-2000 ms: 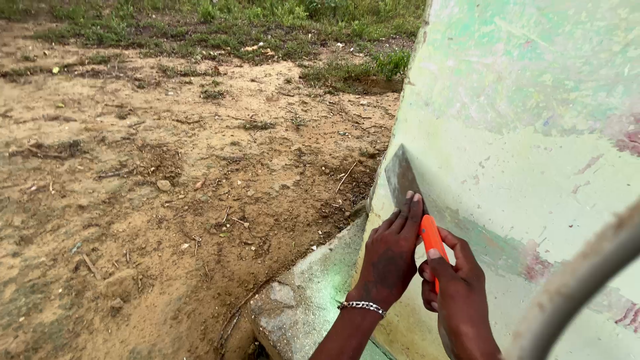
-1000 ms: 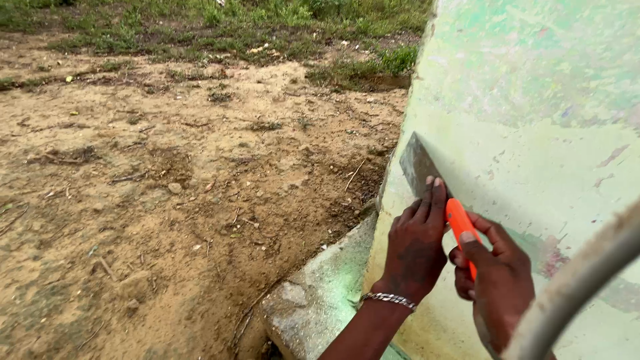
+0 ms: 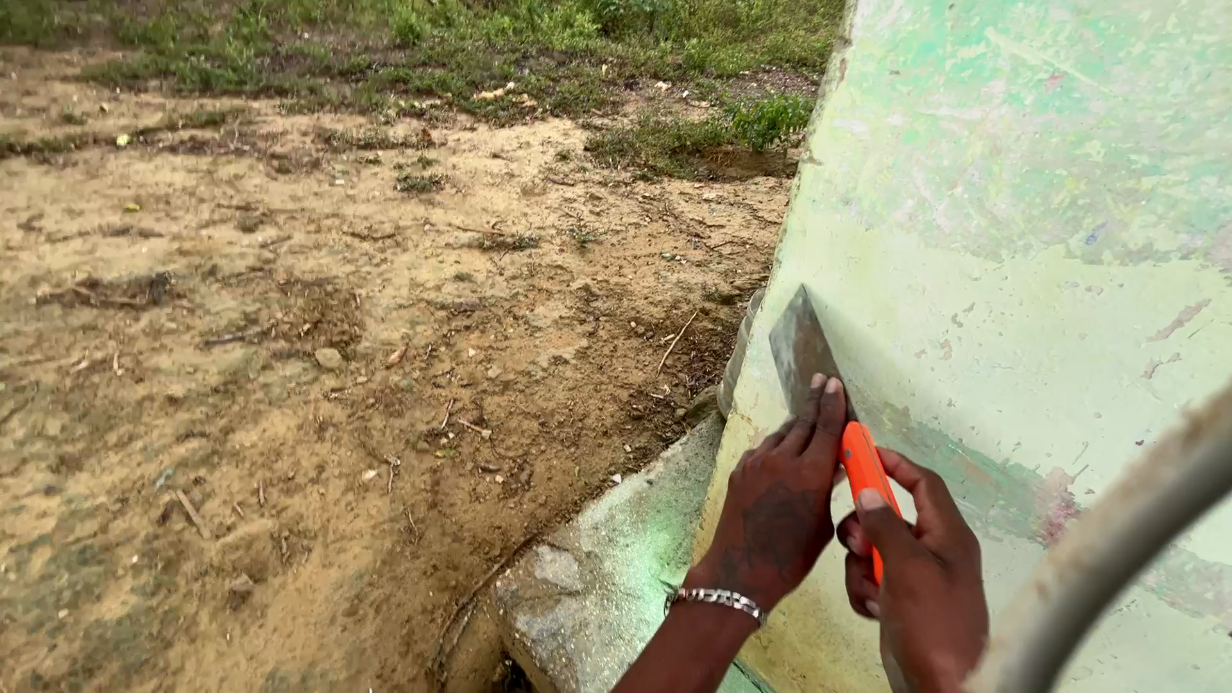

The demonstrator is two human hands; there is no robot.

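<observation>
A scraper with a wide metal blade (image 3: pixel 805 348) and an orange handle lies against a pale green painted wall (image 3: pixel 962 327), close to the wall's left edge. My right hand (image 3: pixel 914 568) is closed around the orange handle. My left hand (image 3: pixel 784 491), with a silver chain bracelet (image 3: pixel 717 599) at the wrist, rests its extended fingertips on the lower part of the blade. Patches of worn paint, some darker green and some pinkish, mark the wall. The blade's lower end is hidden by the left fingers.
A concrete ledge (image 3: pixel 597 568) juts out at the wall's foot. Bare earth (image 3: pixel 385 385) with twigs and pebbles spreads to the left, with grass (image 3: pixel 481 48) beyond. A blurred grey curved bar (image 3: pixel 1107 549) crosses the lower right, near the camera.
Both hands stay on the scraper, the right on its handle and the left on its blade. The blade appears slightly higher on the wall than two seconds ago.
</observation>
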